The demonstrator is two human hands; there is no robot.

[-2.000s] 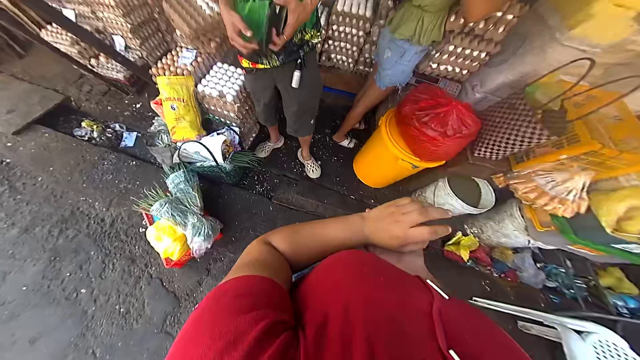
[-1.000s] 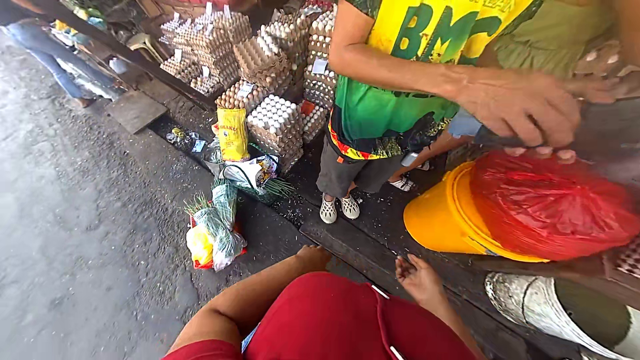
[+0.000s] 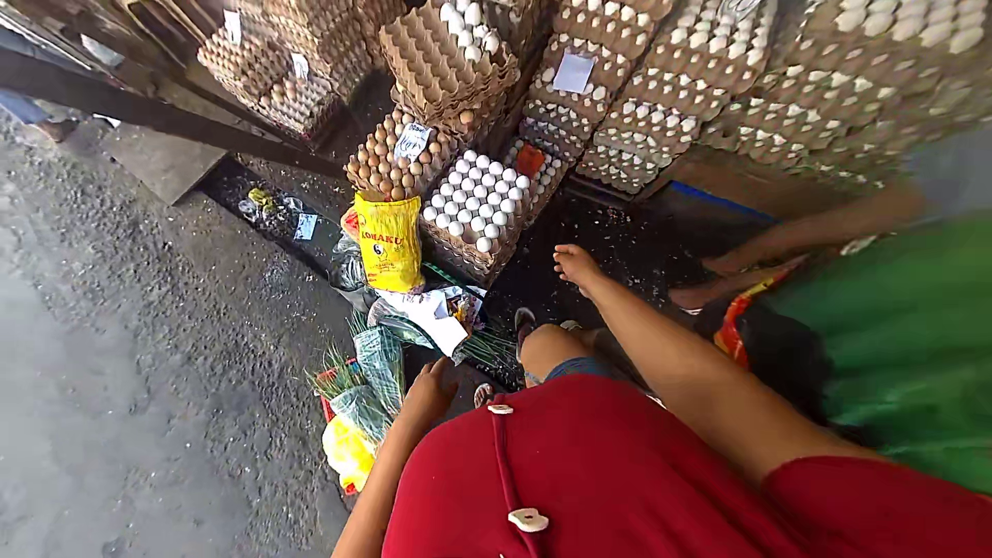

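Observation:
My right hand (image 3: 576, 267) hangs in the air with nothing in it, fingers loosely bent, just right of a stack of trays of white eggs (image 3: 477, 203). Low at the centre, my left hand (image 3: 431, 391) is empty, its fingers partly spread, close to green onions in clear plastic bags (image 3: 377, 364). Between the hands' level and the egg trays lie a white printed bag (image 3: 434, 316) and a yellow plastic sack (image 3: 389, 242), which stands upright against the eggs. A yellow plastic bag (image 3: 350, 453) rests below the onions.
Stacked egg trays (image 3: 635, 101) line the back. Brown eggs (image 3: 395, 159) and empty cardboard trays (image 3: 446, 62) stand beside them. A person in a green shirt (image 3: 914, 349) is close on the right. A dark beam (image 3: 155, 108) crosses the upper left, above wet pavement (image 3: 155, 349).
I have come nearer to the egg stacks and the bagged onions. My right hand has reached forward. The person in the green shirt is now at the right edge; the yellow bucket is out of view.

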